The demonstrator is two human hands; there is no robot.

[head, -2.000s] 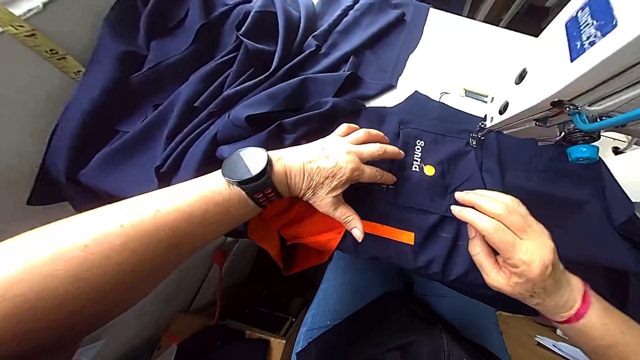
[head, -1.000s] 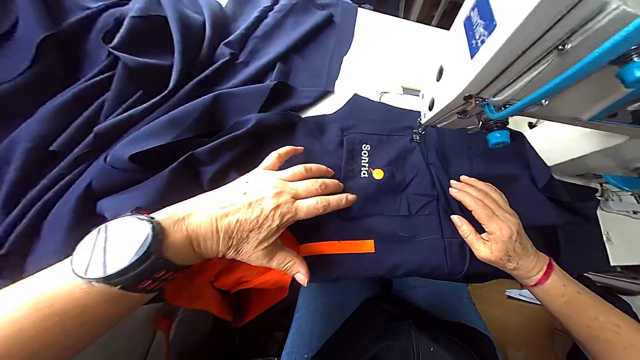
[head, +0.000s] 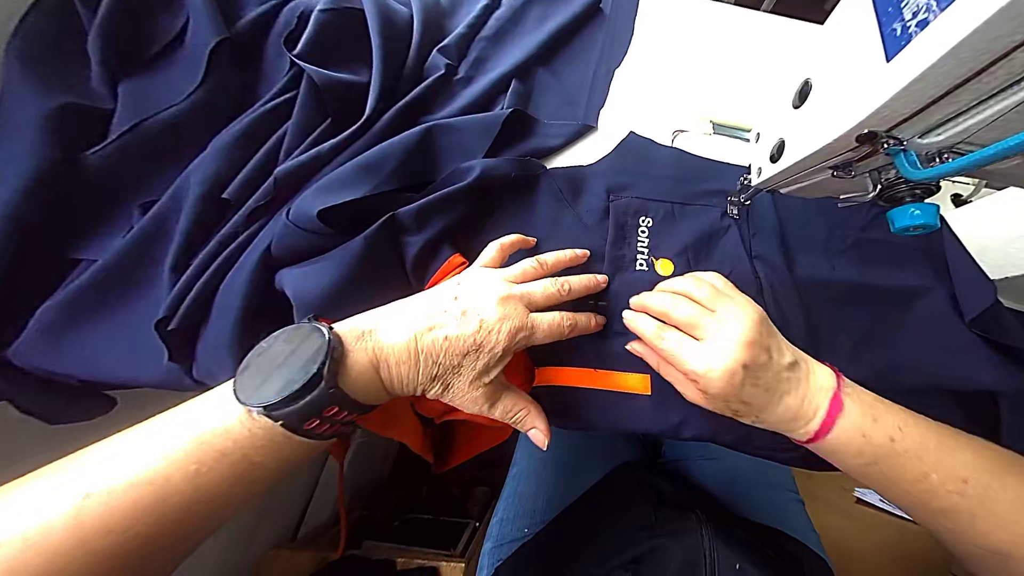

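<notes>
A navy fabric piece lies under the presser foot of a sewing machine. On it is a pocket with embroidered writing and a yellow dot. My left hand rests flat with fingers spread, left of the pocket's lower edge. Below its fingertips an orange strip lies on the navy fabric. Beneath my left wrist hangs orange fabric. My right hand touches the cloth just below the embroidery, fingers bent and close together; whether they pinch any cloth is hidden.
A large heap of navy fabric covers the left side. The white machine head stands at the upper right, with a blue tube and a blue knob. Jeans-covered legs are below the work.
My right hand has moved left across the cloth, from right of the pocket to just below the embroidery, near my left fingertips. My left hand stays spread on the cloth. The view has shifted.
</notes>
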